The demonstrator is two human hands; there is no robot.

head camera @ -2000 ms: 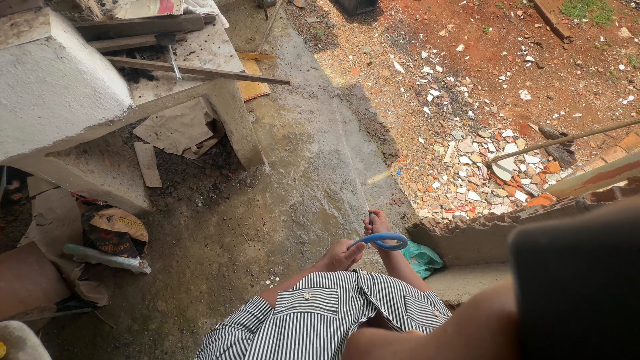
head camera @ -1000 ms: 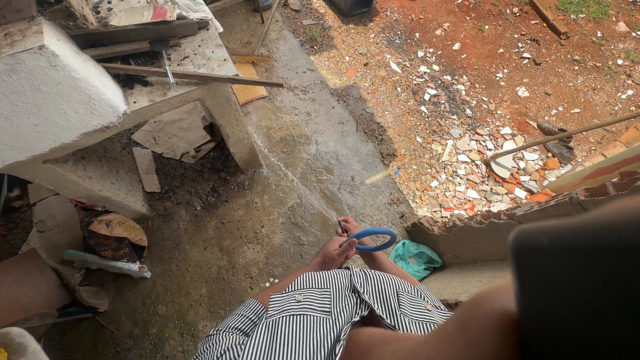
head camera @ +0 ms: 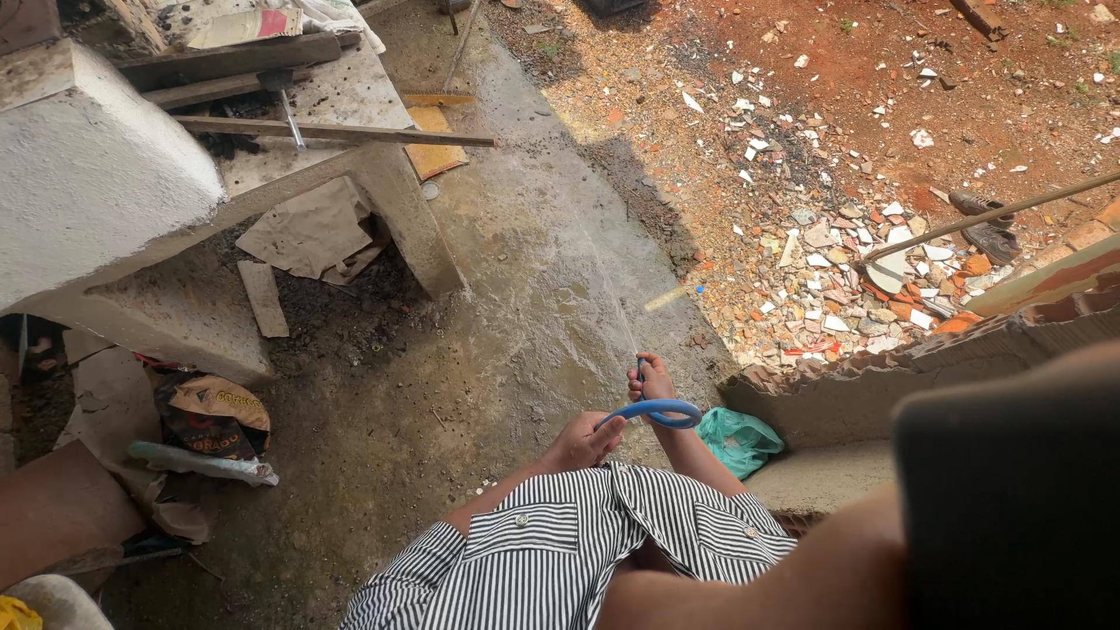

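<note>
A blue hose (head camera: 672,411) makes a loop between my two hands. My left hand (head camera: 588,440) is closed around the hose at the left side of the loop. Farther forward, my right hand (head camera: 651,379) grips the hose near its end, with the fingers by the opening. From there a thin jet of water (head camera: 619,308) runs up and slightly left onto the wet concrete floor (head camera: 542,306). Beside my right forearm lies a green plastic bag (head camera: 739,440), against the low wall.
Left stands a concrete bench (head camera: 376,87) with boards and a hammer-like tool. Cardboard (head camera: 311,229) and a charcoal bag (head camera: 214,416) lie below and beside it. Broken tiles (head camera: 875,271), a long-handled tool (head camera: 989,214) and shoes (head camera: 989,229) are at right, past a broken brick wall (head camera: 927,367).
The water jet pointed up and left toward the bench's leg one second ago; now it points more straight ahead. My hands with the hose have shifted slightly right.
</note>
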